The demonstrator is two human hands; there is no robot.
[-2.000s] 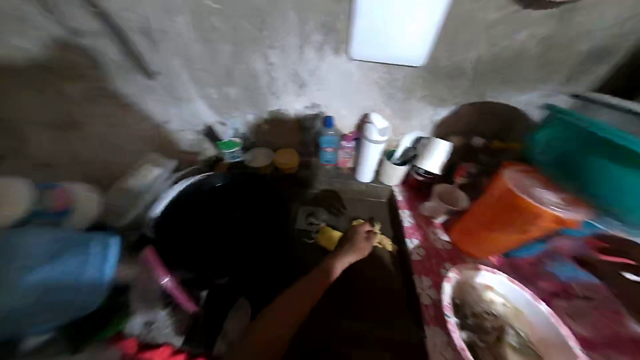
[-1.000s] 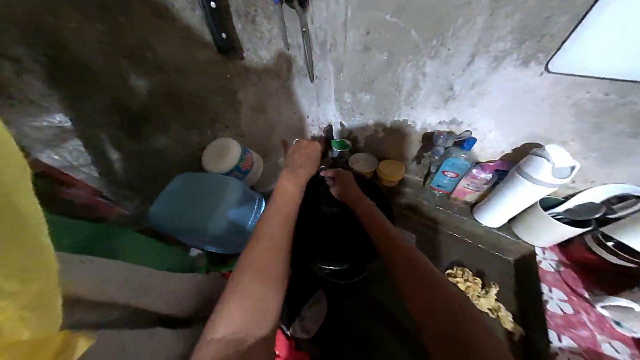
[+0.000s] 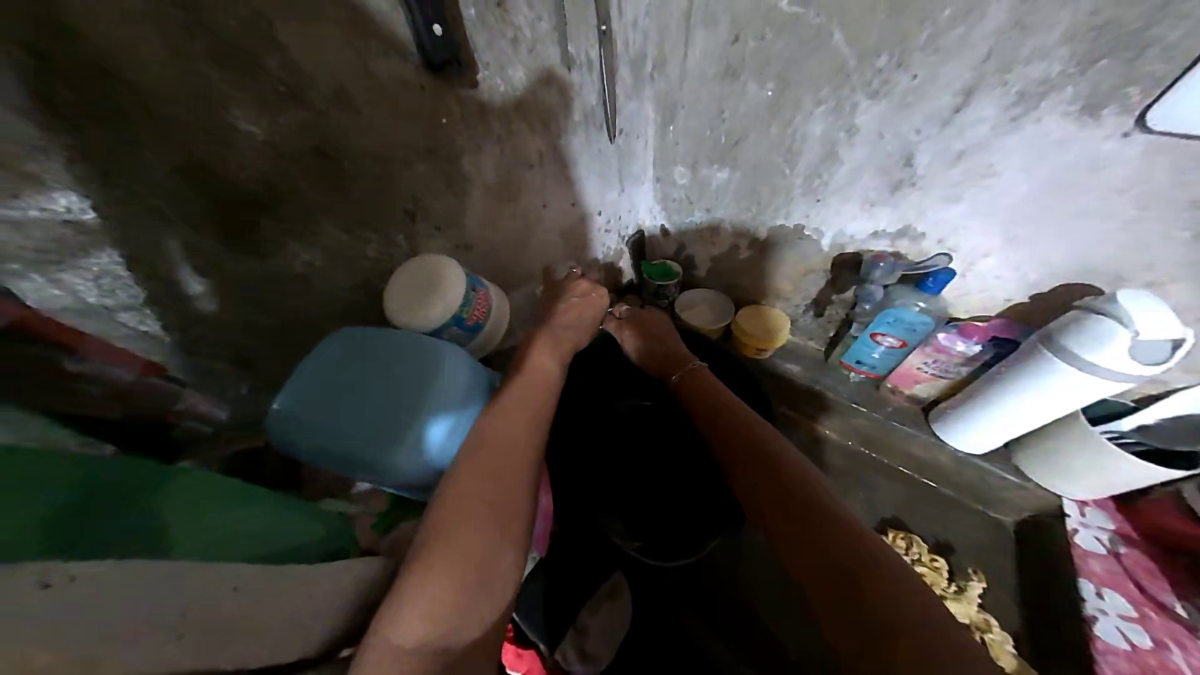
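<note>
My left hand (image 3: pixel 574 314) and my right hand (image 3: pixel 647 339) meet close together above the far rim of a large dark round container (image 3: pixel 647 450). The fingers of both are curled; whether something small is between them cannot be told. Just behind the hands stands a small cup with green inside (image 3: pixel 661 277). A white-lidded tub (image 3: pixel 705 309) and a yellow-lidded tub (image 3: pixel 760 328) are to the right of it. The inside of the dark container is too dark to make out.
A blue plastic container (image 3: pixel 380 408) and a white-lidded jar (image 3: pixel 441 300) lie at left. Along the right ledge stand a blue bottle (image 3: pixel 891 328), a pink bottle (image 3: pixel 937 361), a white flask (image 3: pixel 1050 375) and a utensil holder (image 3: pixel 1078 455). A yellowish crumpled cloth (image 3: pixel 956 591) lies below; a knife (image 3: pixel 607 75) hangs above.
Two seconds ago one hand was at the yellowish cloth; now both hands are together over the dark container's far rim. The view has swung left.
</note>
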